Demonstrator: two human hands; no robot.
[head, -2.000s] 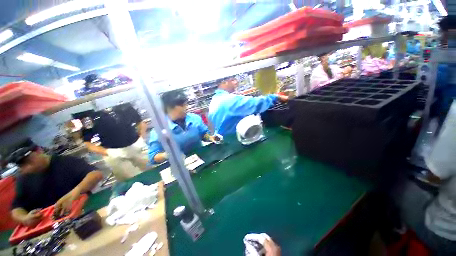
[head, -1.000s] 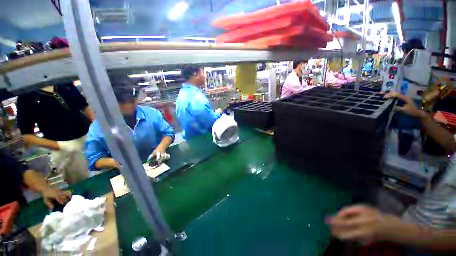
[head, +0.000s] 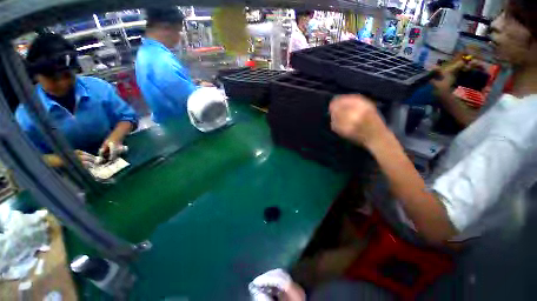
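My left hand [head: 289,291] is at the bottom edge, cut off and blurred. Its fingers are closed on a crumpled white cloth [head: 268,283]. Whether anything is inside the cloth is hidden. A small dark rounded piece, which looks like a watch head [head: 272,214], lies on the green bench [head: 206,235] above the hand, apart from it. My right hand is not in view.
A bottle [head: 97,270] stands beside the metal post [head: 59,197]. A white cloth pile [head: 20,238] lies on cardboard [head: 59,258]. Black compartment trays [head: 306,111] stand beyond. A person's bare forearm [head: 406,176] reaches in from the right. A white fan-like device [head: 209,109] stands farther back.
The view has turned right and down. My hand with the cloth is back in view. The dark piece now shows on the bench. The person's hand at right has risen towards the trays, and the top tray sits askew.
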